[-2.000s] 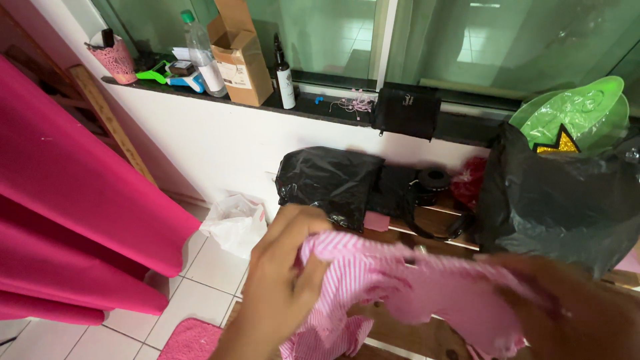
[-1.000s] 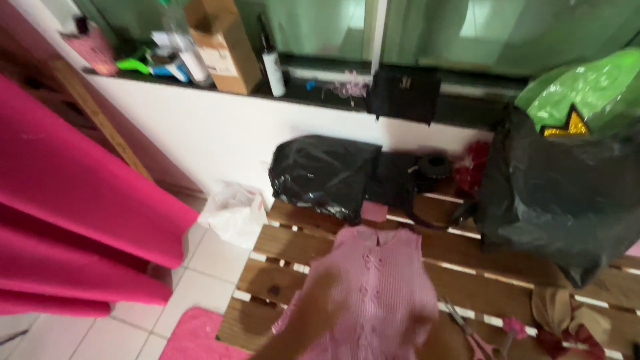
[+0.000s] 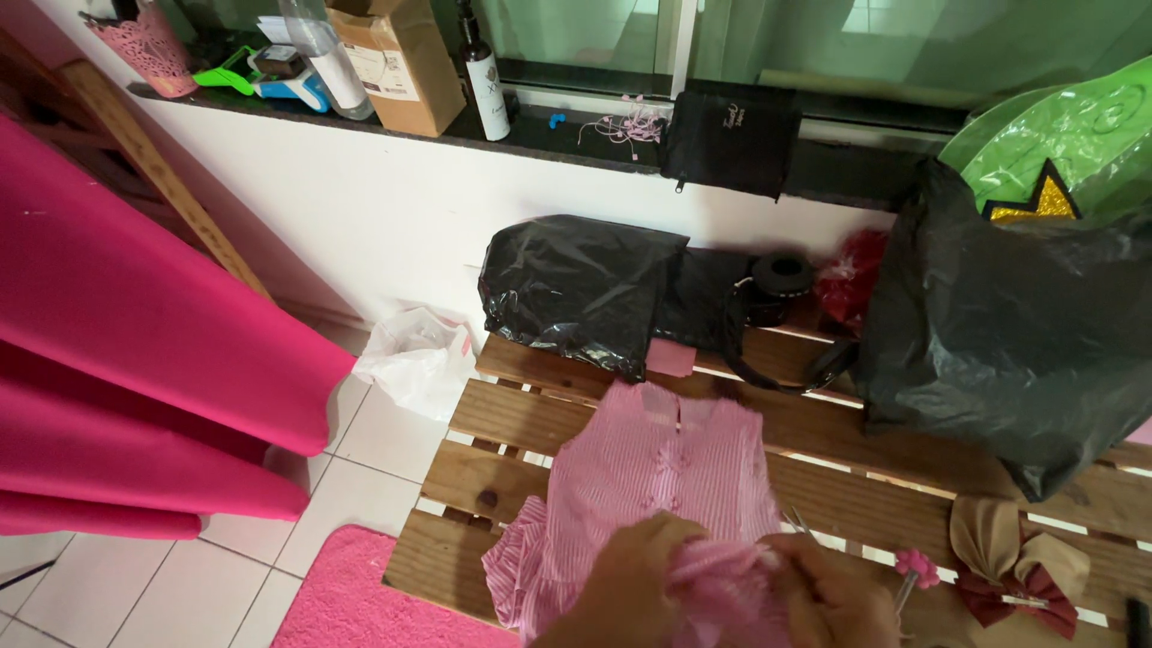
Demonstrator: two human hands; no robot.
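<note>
A pink striped sleeveless garment lies on the slatted wooden table, its neckline toward the wall and small bows down its front. My left hand and my right hand pinch a bunched part of the pink striped cloth between them, over the garment's lower part. Both are blurred, and fingertips are partly hidden by cloth. Beside my right hand, the metal tips of a tool show. To its right lie a pink flower-topped item and a beige and dark red fabric bow.
Black plastic bags and a black strap lie at the table's back; a large black bag stands at right. On the sill are a cardboard box, bottles and a black pouch. A white bag rests on the floor.
The pink garment, held up two seconds ago, lies on the table one second ago and now. My hands have come together over its lower part, gripping bunched cloth.
</note>
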